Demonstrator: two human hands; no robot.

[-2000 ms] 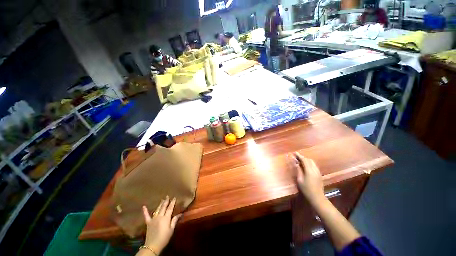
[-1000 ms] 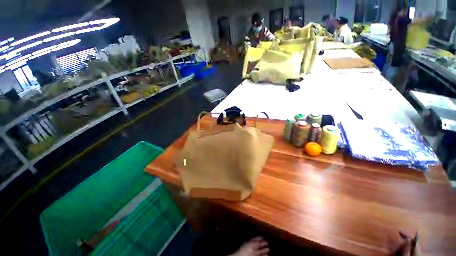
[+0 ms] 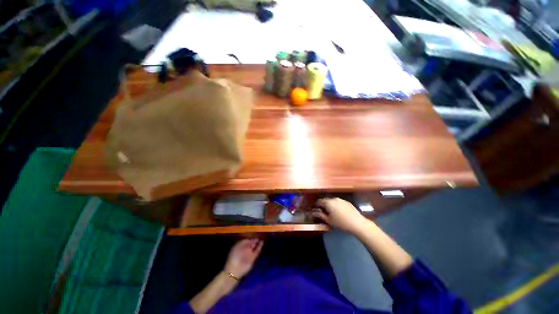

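A wood-fronted desk drawer [image 3: 245, 230] stands pulled open below the desktop. In it lie a grey flat item [image 3: 240, 208] and small blue and white packets [image 3: 287, 202]. My right hand [image 3: 337, 214] reaches into the drawer's right end, its fingertips bent down; whether it holds something is hidden by blur. My left hand [image 3: 244, 252] is below the drawer front, palm up, fingers slightly curled, with nothing seen in it. A tan tote bag [image 3: 184, 132] lies on the desk's left side.
The glossy reddish desk [image 3: 368, 147] bears thread spools [image 3: 284, 78], an orange [image 3: 298, 96] and a blue-white wrapped packet [image 3: 371, 80] near its back edge. A white table [image 3: 245, 37] adjoins behind. A green crate [image 3: 37, 184] stands at the left. A dark object [image 3: 184, 60] is behind the bag.
The drawer is now seen open. My right hand has gone from the desk's right side into the drawer. My left hand is now in fuller view below it. The view has turned right and down.
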